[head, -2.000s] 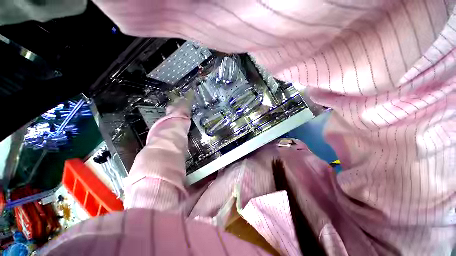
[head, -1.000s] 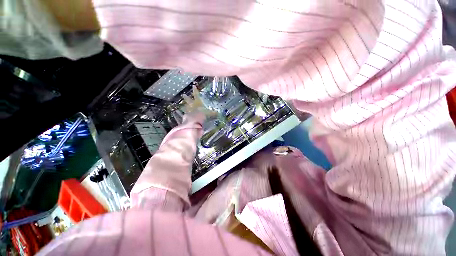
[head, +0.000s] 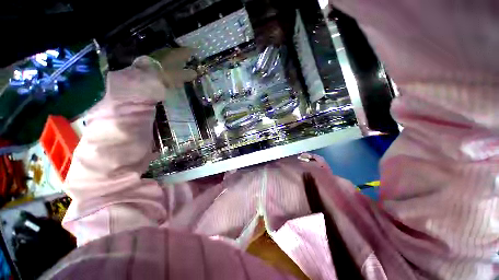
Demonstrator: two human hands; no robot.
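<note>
A clear, shiny plastic product [head: 261, 108] with rounded lobes lies inside the open mirror-lined test box [head: 268, 155], near its middle. My left hand [head: 176, 64], in a pale glove, is over the left part of the box, left of the product and apart from it. It is blurred and dim, and its fingers are hard to make out. My right sleeve runs down the right side of the picture, and my right hand is not in view.
White dotted panels [head: 219, 35] line the box. To the left are an orange-red divided bin [head: 59, 143] and lit bluish-white units [head: 46, 71] on the dark green line. A blue surface [head: 350, 164] shows below right of the box.
My left hand has moved left, away from the product. My right arm has swung from across the top to the right side. The box now shows more fully, its right wall included.
</note>
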